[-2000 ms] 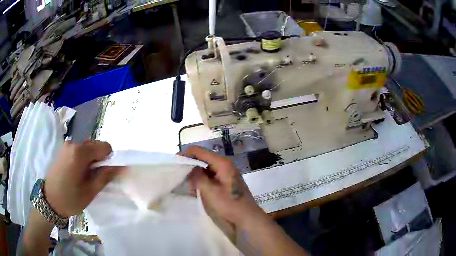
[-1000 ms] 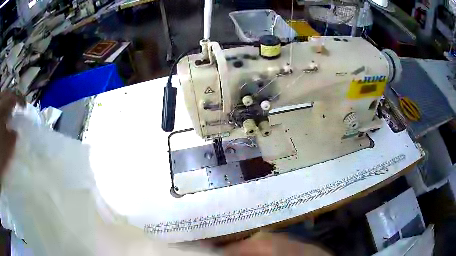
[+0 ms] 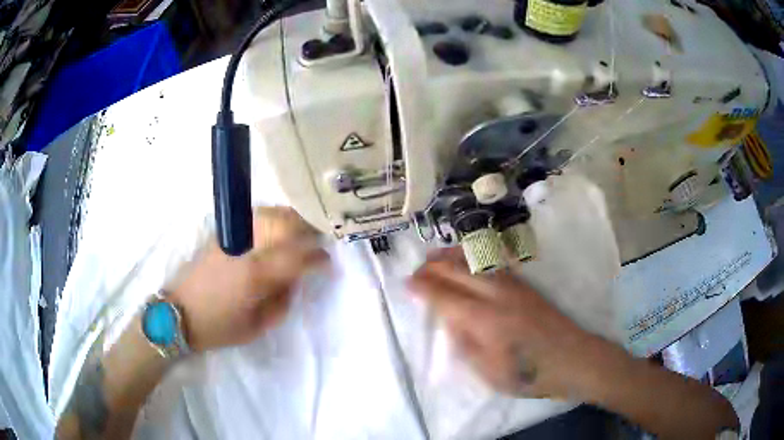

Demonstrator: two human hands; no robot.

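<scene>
A white fabric piece (image 3: 344, 369) lies over the table and bed, under the machine head, with a thin straight seam line (image 3: 391, 322) running toward me between my hands. The presser foot (image 3: 379, 245) is small and dark at the top of that line. My left hand (image 3: 258, 275), blurred, lies on the cloth left of the foot; its fingertips are unclear. My right hand (image 3: 490, 318) lies on the cloth right of the foot, fingers toward it and partly blurred. The sewing machine (image 3: 327, 112) stands above, with ribbed tension knobs (image 3: 483, 249).
A black rod (image 3: 232, 189) hangs left of the machine head. White cloth (image 3: 21, 292) is piled at the far left, beside a grey surface (image 3: 62, 206). A blue bin (image 3: 107, 82) is behind left. A printed ruler (image 3: 696, 292) marks the table's right front. Orange-yellow handles (image 3: 758, 155) show far right.
The view has moved closer to the machine. The cloth, held up and then swung to the left, now lies under the machine head. Both hands have come to either side of the foot.
</scene>
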